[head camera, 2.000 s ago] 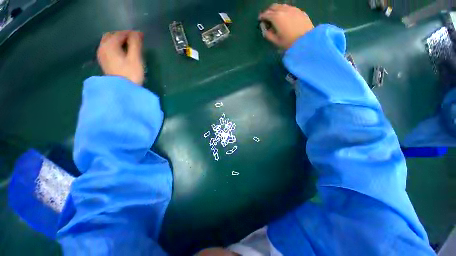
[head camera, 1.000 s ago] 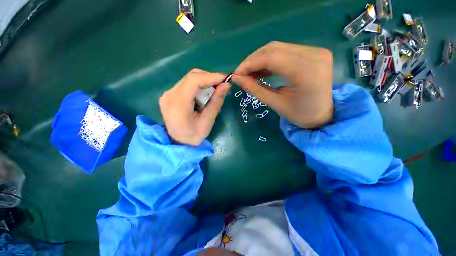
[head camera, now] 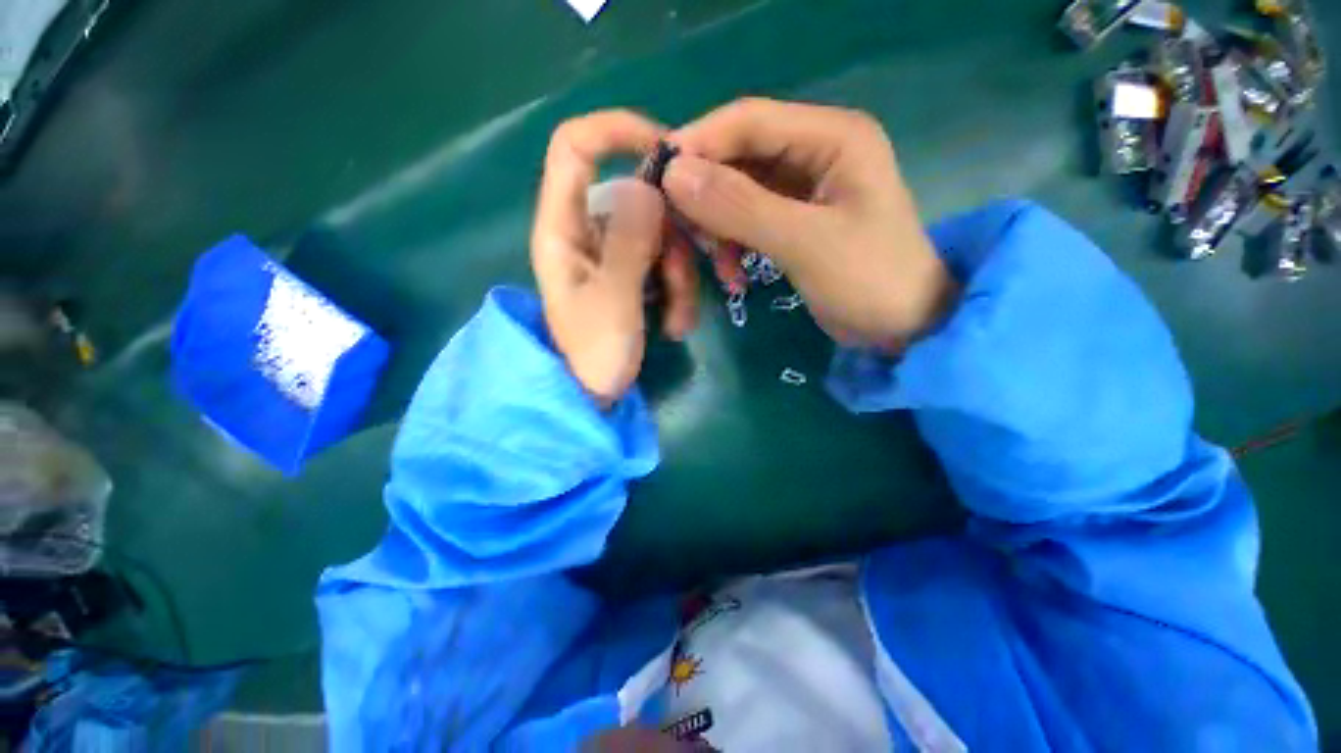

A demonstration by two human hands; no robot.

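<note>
My left hand [head camera: 596,243] holds a small device sub-assembly [head camera: 658,162]. Its dark end shows between the fingertips, and most of it is hidden. A whitish part shows behind my left thumb. My right hand [head camera: 824,213] touches the dark end with thumb and forefinger; whether it pinches a separate tiny part I cannot tell. Loose white ring-shaped gaskets [head camera: 740,309] lie on the green mat just below my right hand, partly hidden by it.
A blue bin [head camera: 221,353] with white bits stands at left. A pile of silver units [head camera: 1221,133] lies at upper right. A white tab [head camera: 585,6] shows at the top edge. Clear plastic bags [head camera: 44,493] and dark cables are at far left.
Since one second ago both hands, held together, have moved slightly up in the picture, and the dark end of the unit shows more. Earlier the hands were apart at the far side.
</note>
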